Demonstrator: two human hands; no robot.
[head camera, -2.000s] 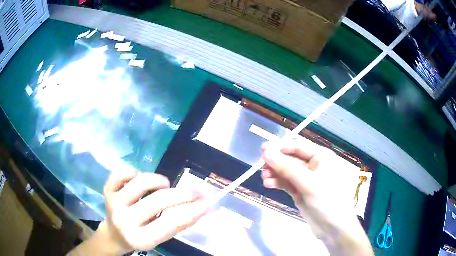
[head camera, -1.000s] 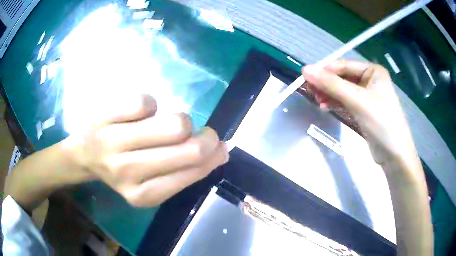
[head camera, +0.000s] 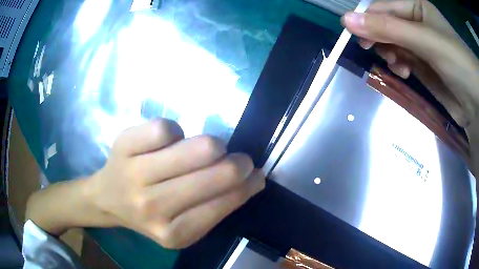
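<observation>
A narrow white tape strip (head camera: 307, 105) runs taut along the left short edge of the upper silver display module (head camera: 336, 142). My left hand (head camera: 184, 184) has its fingertips closed on the strip's lower end at the module's near left corner. My right hand (head camera: 409, 37) pinches the strip between thumb and finger above the far left corner. The module lies in a black tray (head camera: 283, 68). A coppery strip (head camera: 415, 105) runs along its long upper edge. The thumb of my left hand is hidden.
A second module (head camera: 257, 258) with copper foil shows at the bottom edge. Glaring clear film (head camera: 173, 68) lies left of the tray on the green bench (head camera: 128, 240). Small white scraps (head camera: 46, 86) lie at the far left.
The view has moved closer to the module's left end. My left hand has moved to the near corner, and the strip now spans the short edge between both hands.
</observation>
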